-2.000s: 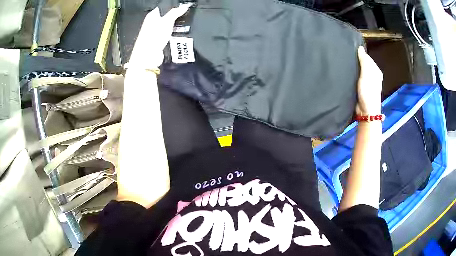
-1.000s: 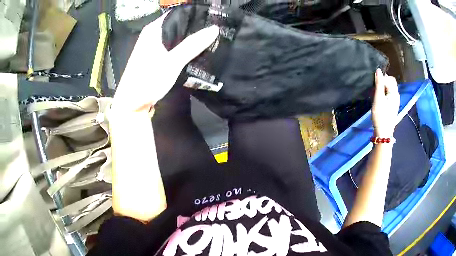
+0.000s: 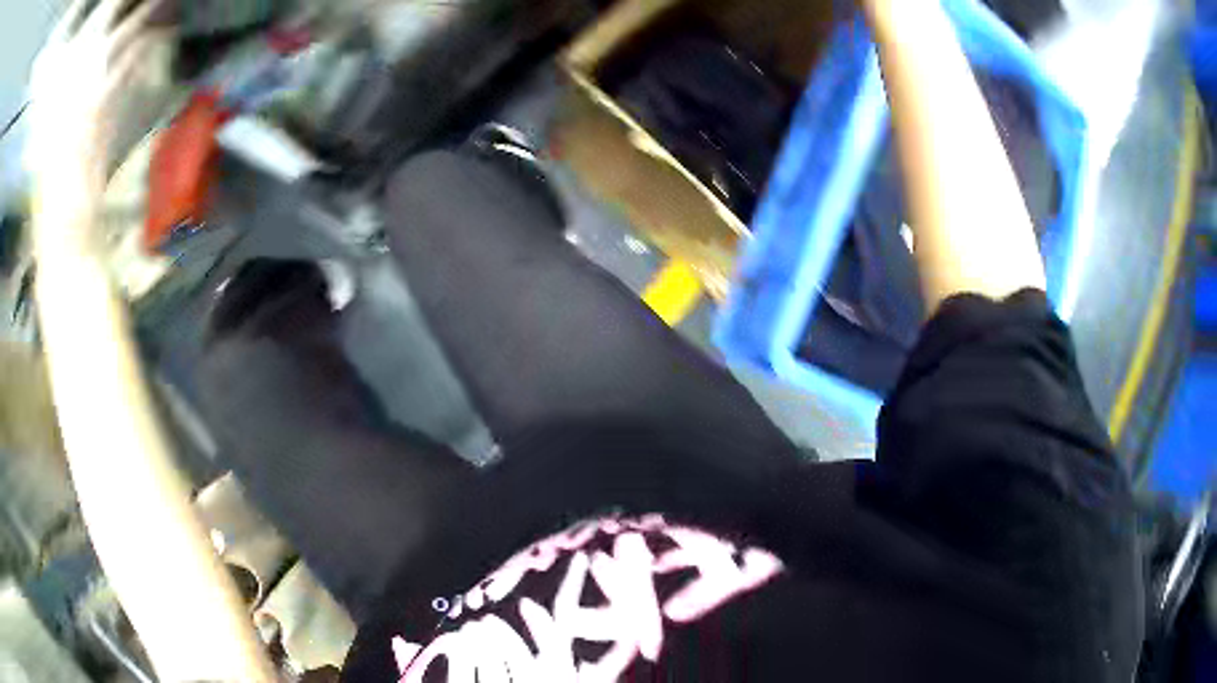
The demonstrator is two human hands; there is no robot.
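Observation:
My left hand (image 3: 100,54) is at the top left edge, blurred and partly cut off, so I cannot tell if it holds anything. My right forearm (image 3: 954,160) reaches up over the blue plastic crate (image 3: 801,227), and my right hand is cut off by the top edge. Dark fabric pieces (image 3: 854,274) lie in the crate. The black piece I held before cannot be made out in my hands.
An open cardboard carton (image 3: 654,167) with dark items stands left of the crate, beyond my legs. A blurred orange-red part (image 3: 183,171) is at upper left. Beige fabric bags (image 3: 300,607) hang at lower left. A yellow floor line (image 3: 1158,320) runs at right.
The view has swung to the right and blurred. The black piece is no longer seen between my hands. My left hand is now far up left, and my right arm reaches out past the top edge.

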